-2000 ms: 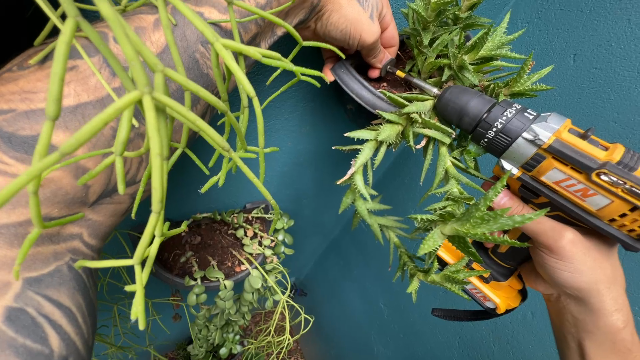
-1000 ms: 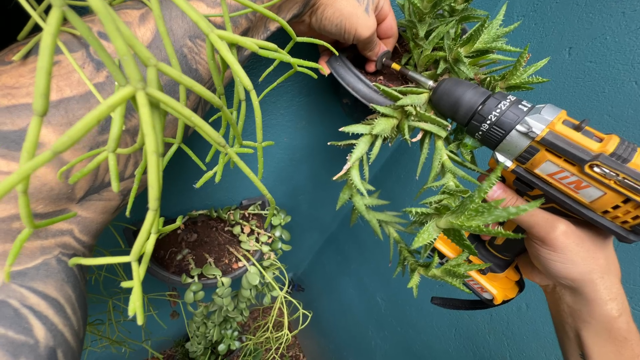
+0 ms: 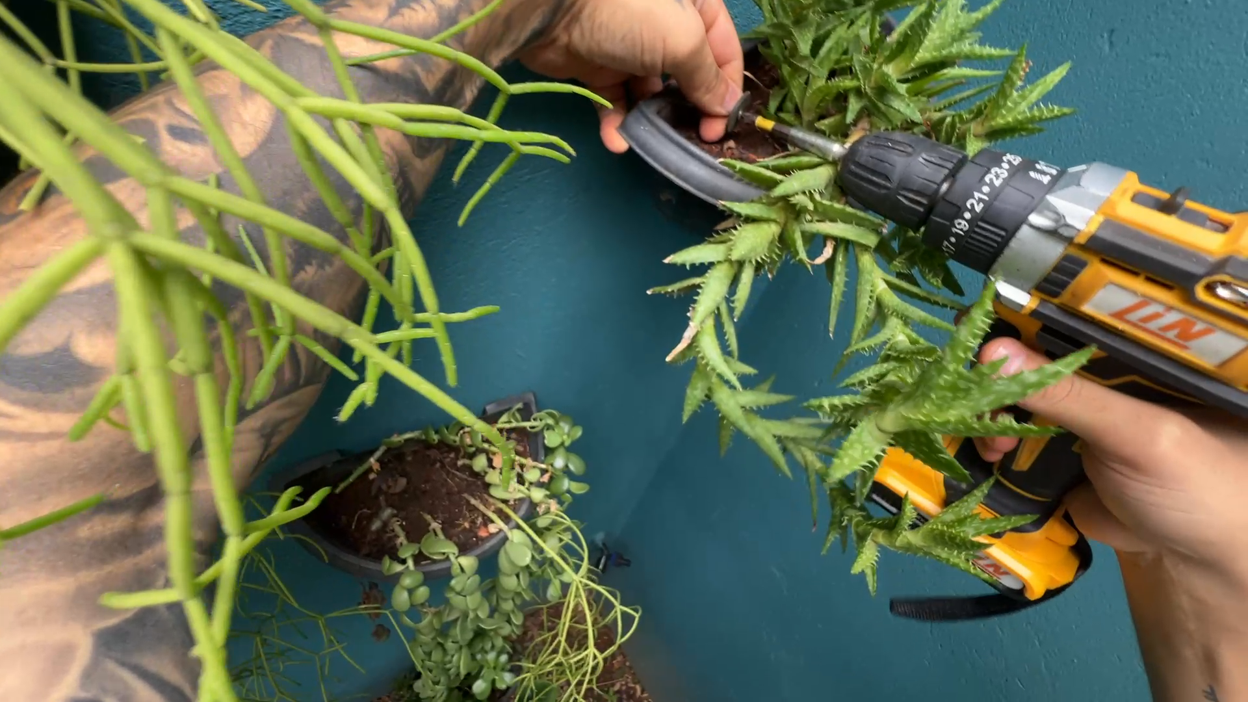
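My right hand (image 3: pixel 1141 439) grips the handle of a yellow and black cordless drill (image 3: pixel 1043 234). The drill points left, its driver bit (image 3: pixel 795 135) reaching a small dark round piece (image 3: pixel 738 112) inside a dark plastic planter (image 3: pixel 682 161). My left hand (image 3: pixel 663 58) pinches that dark piece between thumb and fingers at the planter's soil. Whether a screw sits there is hidden. A spiky aloe-like succulent (image 3: pixel 877 68) grows from the planter, and its trailing stems hang in front of the drill's handle and battery.
Green pencil-like stems (image 3: pixel 146 341) hang close in front of my tattooed left arm. Lower down, a second dark planter (image 3: pixel 351 561) holds soil and a round-leaved trailing succulent (image 3: pixel 468 604). More soil and thin stems show at the bottom edge. Behind everything is a blue-green wall (image 3: pixel 741 546).
Both hands stay at about the same places, the left at the planter and the right on the drill. The drill has shifted slightly against the trailing stems.
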